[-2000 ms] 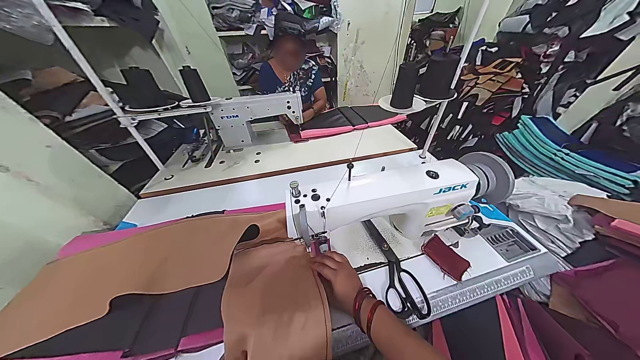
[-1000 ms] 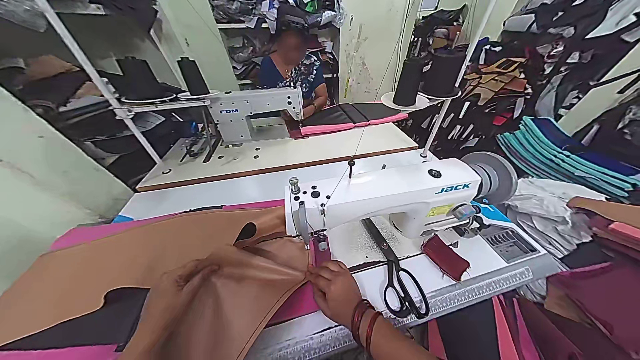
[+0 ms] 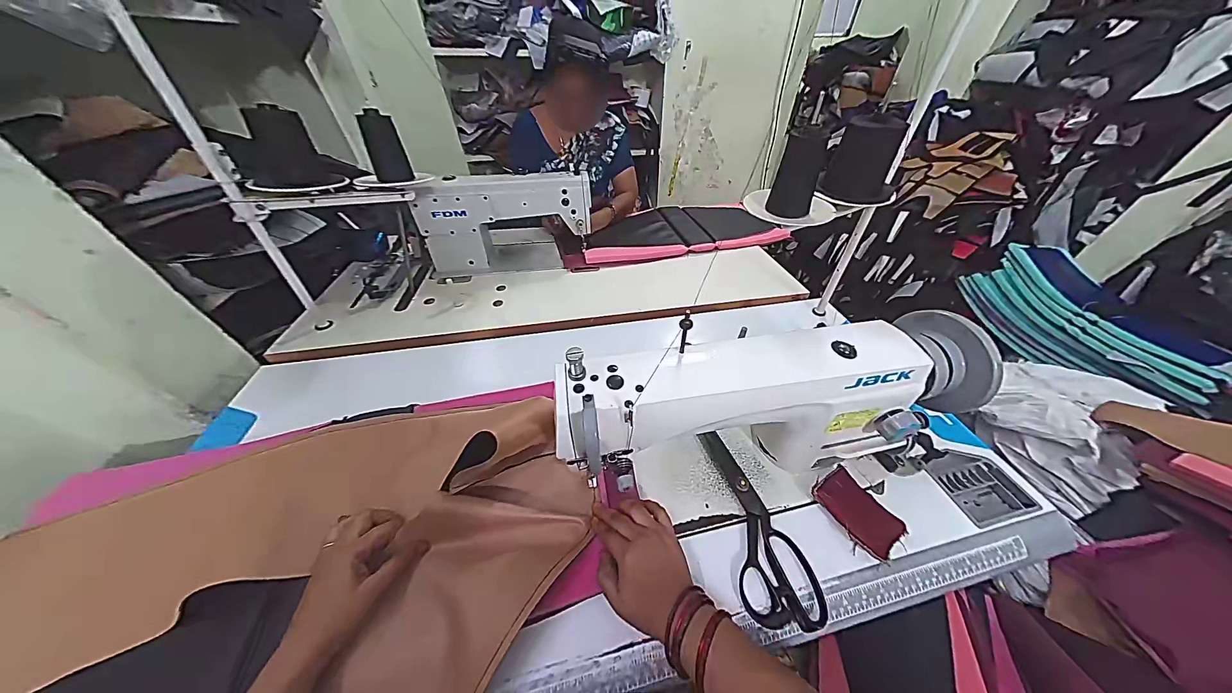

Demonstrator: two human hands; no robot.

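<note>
My right hand (image 3: 643,551) lies with its fingertips on the edge of a tan leather-like panel (image 3: 500,558), just in front of the needle area of the white Jack sewing machine (image 3: 760,375). To its left, my left hand (image 3: 371,558) rests on the same tan material with its thumb and fingers drawn together, pinching a fold of it. Pink material (image 3: 568,582) shows under the panel's edge, and dark material (image 3: 236,626) under its left part. Black-handled scissors (image 3: 760,534) lie right of my right hand, beside a dark red fabric scrap (image 3: 859,512).
A metal ruler (image 3: 924,582) runs along the table's front edge. Across stands a second sewing machine (image 3: 500,221) with a person (image 3: 576,144) behind it. Thread cones (image 3: 791,173) stand on holders. Stacked teal pieces (image 3: 1088,327) and crumpled white cloth (image 3: 1049,433) lie at right.
Two seconds ago my left hand was not in view; it came in at the left, onto the tan panel. The panel has shifted and folded, baring pink material near my right hand.
</note>
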